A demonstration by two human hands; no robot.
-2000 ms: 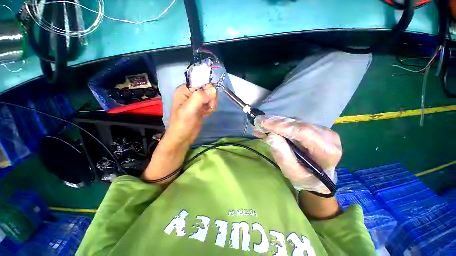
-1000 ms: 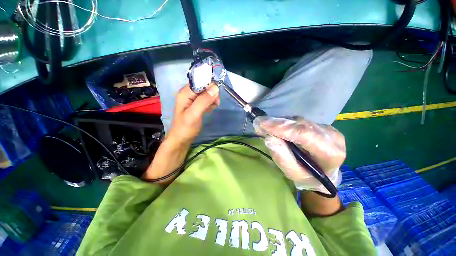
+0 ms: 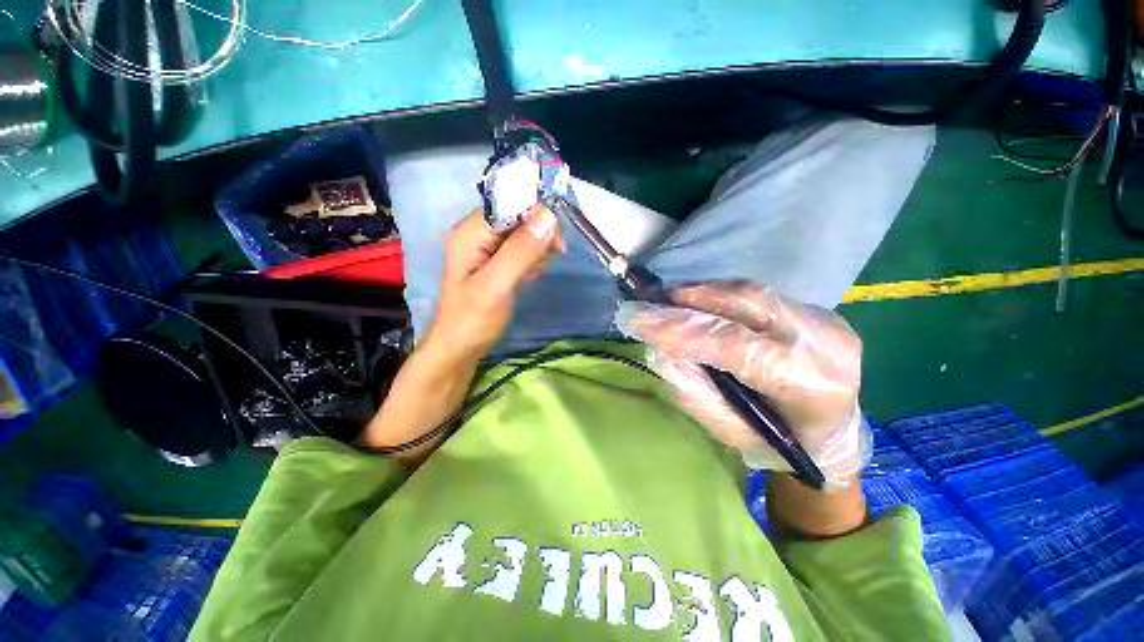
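Note:
My bare left hand [image 3: 492, 276] grips the round white module [image 3: 513, 188] by its lower edge, over the lap. Thin coloured wires show at the module's rim, and the thick black cable [image 3: 489, 63] runs from its top up over the bench edge. My right hand [image 3: 759, 370], in a clear plastic glove, holds the soldering iron [image 3: 602, 248] by its black handle. The iron's tip is at the lower right rim of the module; whether it touches cannot be told. The iron's thin black cord [image 3: 502, 374] crosses the green shirt and my left forearm.
The blue-green bench [image 3: 703, 38] spans the top, with coiled solder wire [image 3: 138, 57] and a solder spool [image 3: 19, 94] at left. A blue bin [image 3: 245, 207] and black trays [image 3: 270, 320] stand left of the legs. Blue crates [image 3: 1004, 502] are stacked at lower right. Loose wires hang at right.
My left hand and the module have shifted slightly right, and the module's tilt has changed a little. My right hand's fingers have shifted on the iron's handle.

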